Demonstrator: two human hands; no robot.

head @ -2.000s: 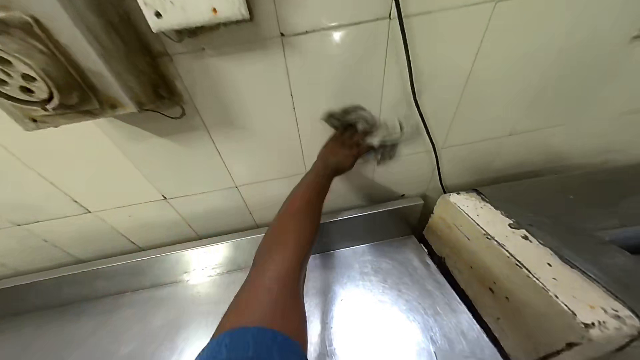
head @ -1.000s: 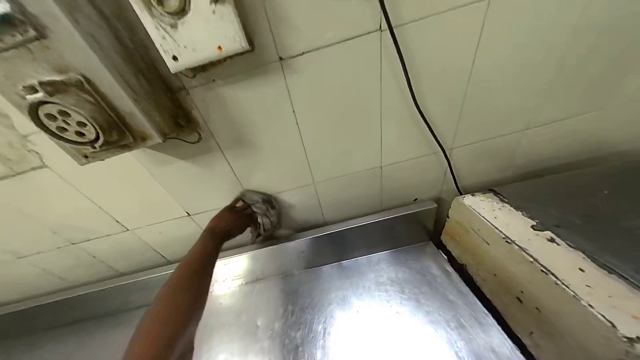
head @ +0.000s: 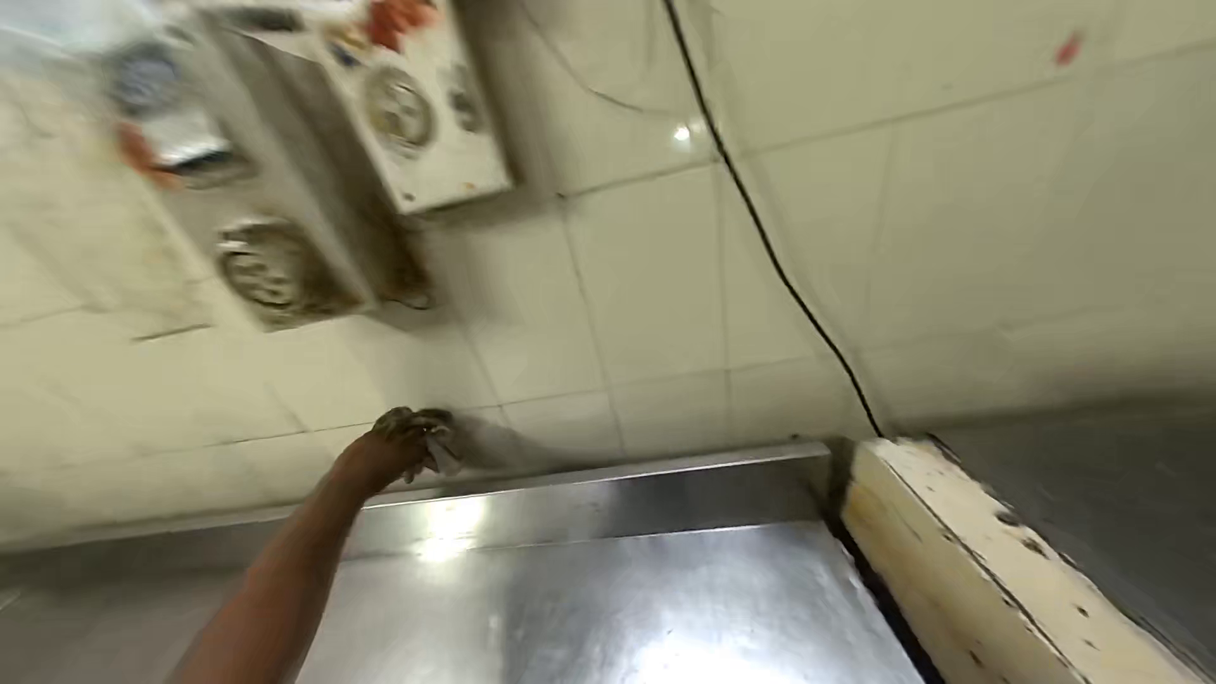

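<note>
My left hand (head: 385,458) reaches in from the lower left and grips a crumpled grey cloth (head: 443,450). Hand and cloth are at the tiled wall (head: 655,313), just above the raised back edge of a stainless steel counter (head: 608,503). Blur hides the exact finger positions, and part of the cloth lies behind the fingers. My right hand is out of view.
Grimy electrical socket boxes (head: 271,271) (head: 399,109) jut from the wall at the upper left. A black cable (head: 760,228) hangs down to a chipped, cream-painted ledge (head: 997,560) on the right. Beyond the ledge is a dark grey surface (head: 1102,503).
From beside the cable two seconds ago, my left hand with the cloth has moved left and down along the wall, close to the counter's back edge. The view has shifted.
</note>
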